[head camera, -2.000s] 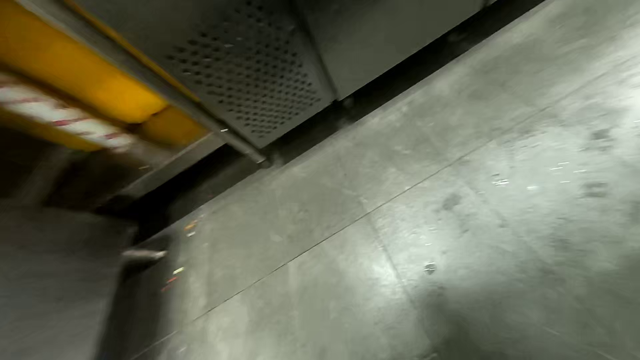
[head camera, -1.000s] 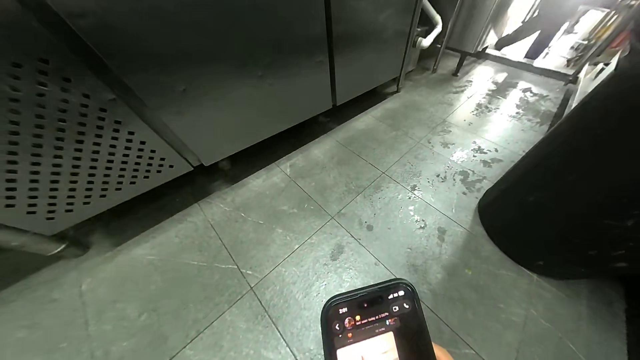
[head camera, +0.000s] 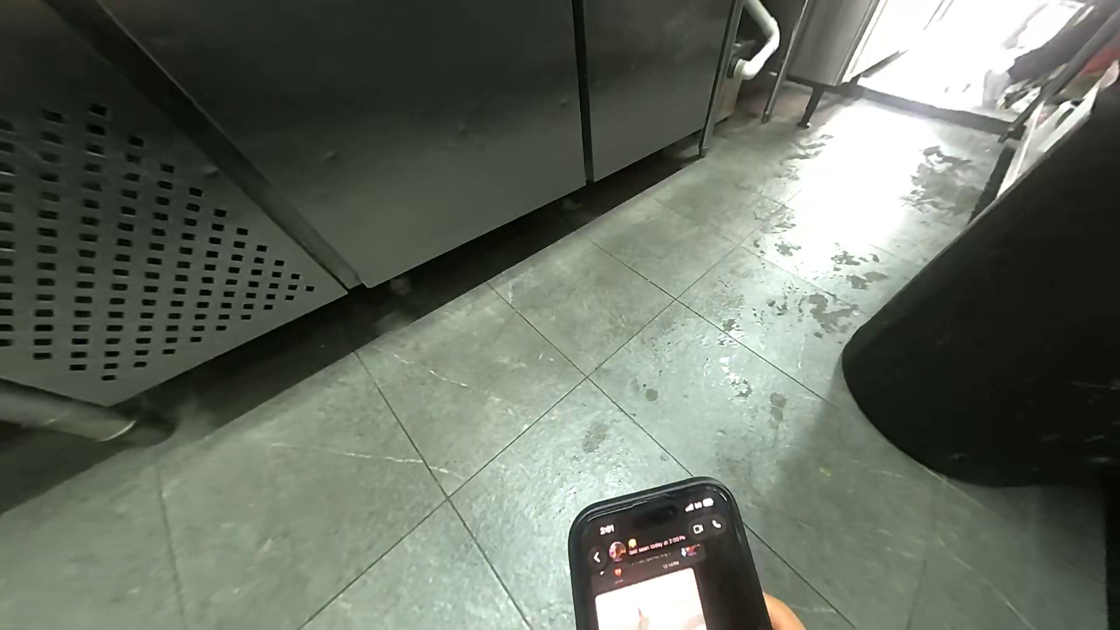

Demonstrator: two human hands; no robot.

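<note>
A black smartphone (head camera: 669, 560) with a lit screen stands out at the bottom, right of the middle, its top end tilted a little to the left. Part of what appears to be my right hand (head camera: 781, 612) shows at the phone's lower right edge, holding it above the floor. The rest of that hand is hidden below the frame. My left hand is not in view.
Metal cabinets (head camera: 472, 131) run along the left, with a perforated panel (head camera: 140, 254). A large black container (head camera: 997, 350) stands at the right. Grey floor tiles (head camera: 542, 455) carry wet patches. A white pipe (head camera: 763, 39) and a bright opening (head camera: 945, 52) are farther back.
The view has swung a lot since the oldest frame, where neither the phone nor a hand shows. Both show one second ago, with the phone held much as now.
</note>
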